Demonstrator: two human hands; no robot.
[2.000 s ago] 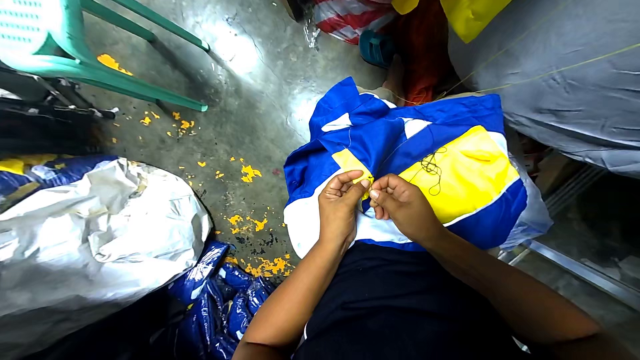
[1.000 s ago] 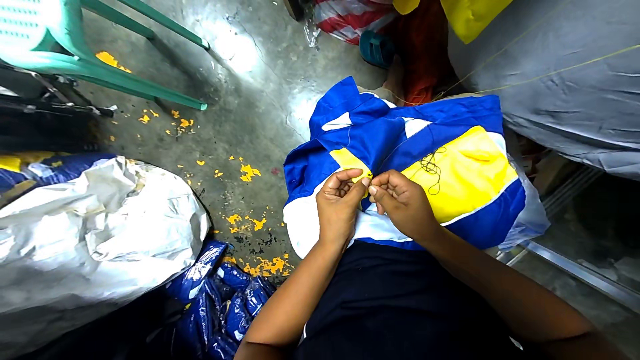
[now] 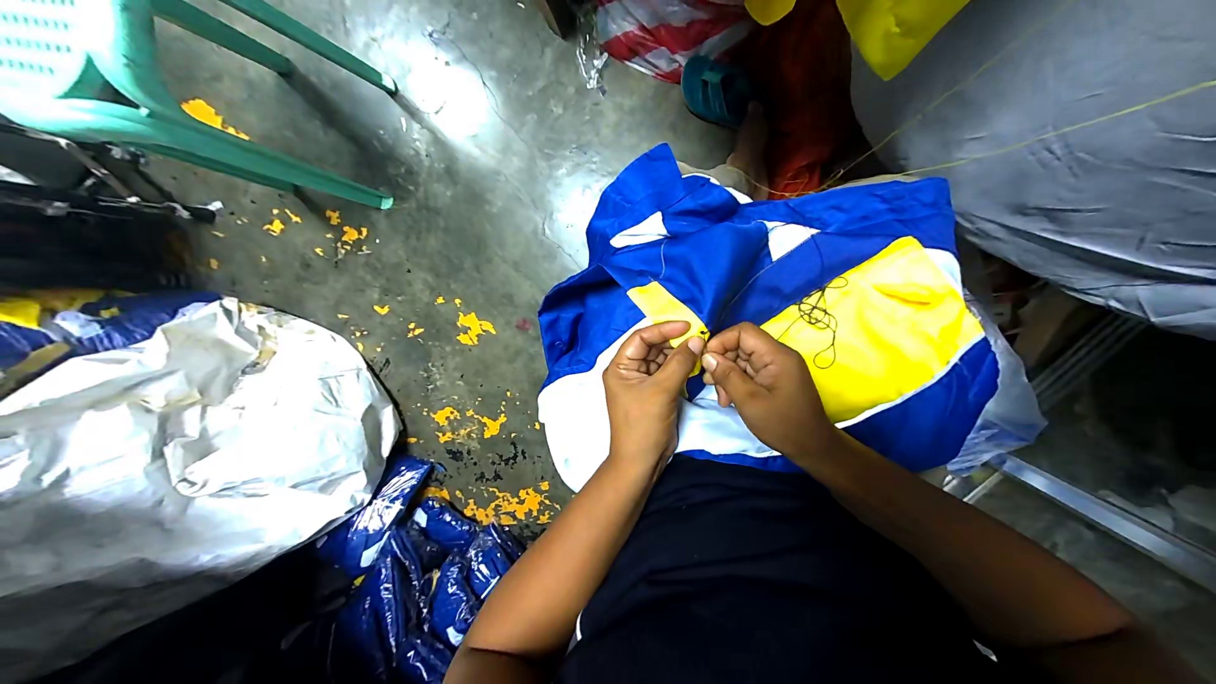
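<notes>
A blue, white and yellow fabric piece point(image 3: 874, 323) lies spread over my lap. My left hand point(image 3: 651, 380) pinches a yellow fabric strip point(image 3: 660, 306) near its end, between thumb and forefinger. Close against it, my right hand point(image 3: 765, 385) has its thumb and forefinger pinched together at the strip's edge; whatever it holds is too small to make out. A small dark spot shows on the strip between the fingertips. Loose dark thread point(image 3: 819, 318) lies tangled on the yellow panel, right of my right hand.
A green plastic chair point(image 3: 237, 157) stands at the upper left. Silvery white sheeting point(image 3: 190, 427) and blue plastic-wrapped packets point(image 3: 446, 570) lie at the lower left. Grey cloth point(image 3: 1035, 142) hangs at the upper right, crossed by yellow thread. A teal slipper point(image 3: 714, 92) is beyond the fabric.
</notes>
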